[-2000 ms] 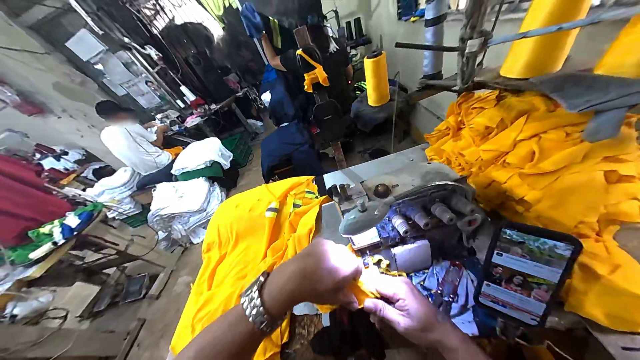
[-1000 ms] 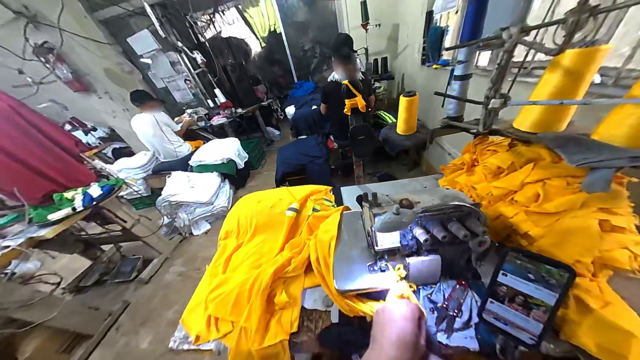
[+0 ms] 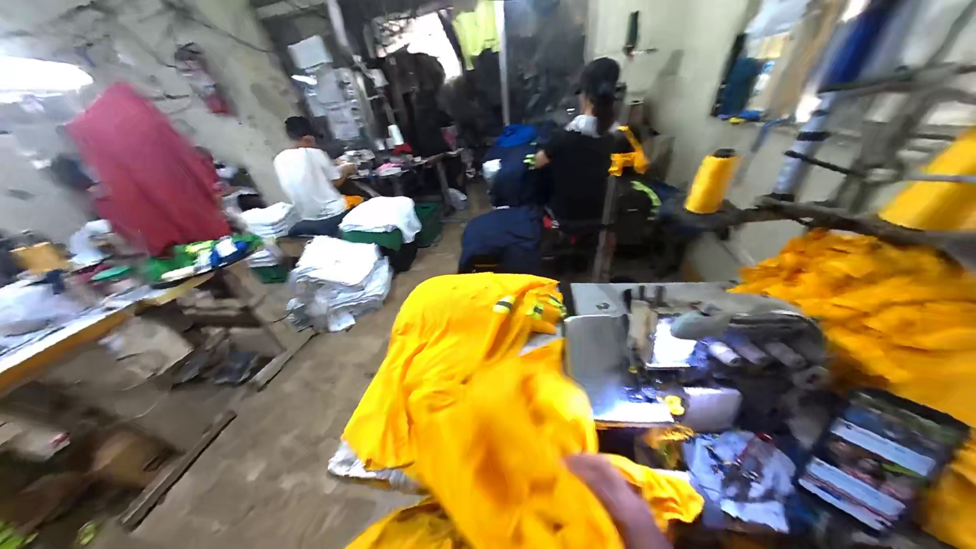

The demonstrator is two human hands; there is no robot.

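Blurred yellow fabric point(image 3: 518, 450) fills the lower middle of the view. A bare hand point(image 3: 614, 499), seemingly my right, is against its right side, its fingers partly hidden by the cloth, so its grip is unclear. My left hand does not show; the fabric may cover it. Behind lies more yellow cloth point(image 3: 450, 328) with striped trim, draped at the left of an overlock sewing machine point(image 3: 747, 328). The machine's metal plate point(image 3: 595, 351) is just beyond the hand. Small tools point(image 3: 751, 465) rest on a pale cloth right of the hand.
A phone point(image 3: 877, 457) with a lit screen and a heap of yellow fabric point(image 3: 900, 305) are at the right. A yellow thread cone point(image 3: 711, 183) stands behind the machine. Two people sit farther back, near stacked white cloth point(image 3: 343, 274). A cloth-covered table point(image 3: 152, 293) is at the left.
The yellow fabric near the machine's front has been lifted toward me and left. The hand, at the machine's front one second ago, is now lower and nearer. The view has turned left.
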